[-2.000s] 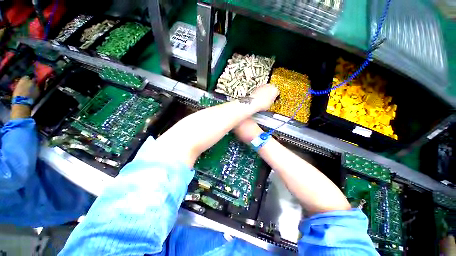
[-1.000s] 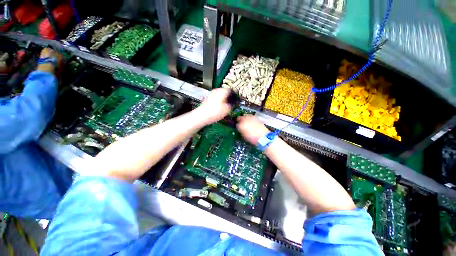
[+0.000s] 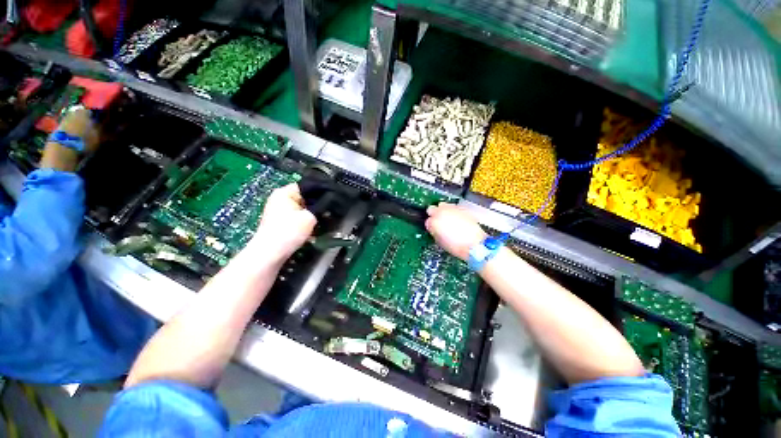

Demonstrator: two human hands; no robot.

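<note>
The green circuit board lies in its black pallet in front of me, with a narrow green strip at its far edge. My right hand, with a light blue wrist band, is over the board's far edge, fingertips beside the strip; whether it holds a part is hidden. My left hand is left of this board, between it and the neighbouring board. Its fingers are curled and blurred, with a dark patch beyond the fingertips; I cannot tell whether it grips anything.
Bins of off-white parts, small yellow parts and larger yellow parts stand behind the far rail. Metal posts stand left of them. A blue coiled cord hangs at right. Another person's hand is at far left.
My left hand has moved from the small yellow parts bin, past the board's far edge, to the board's left. My right hand stays near the far edge. The whole view has shifted slightly.
</note>
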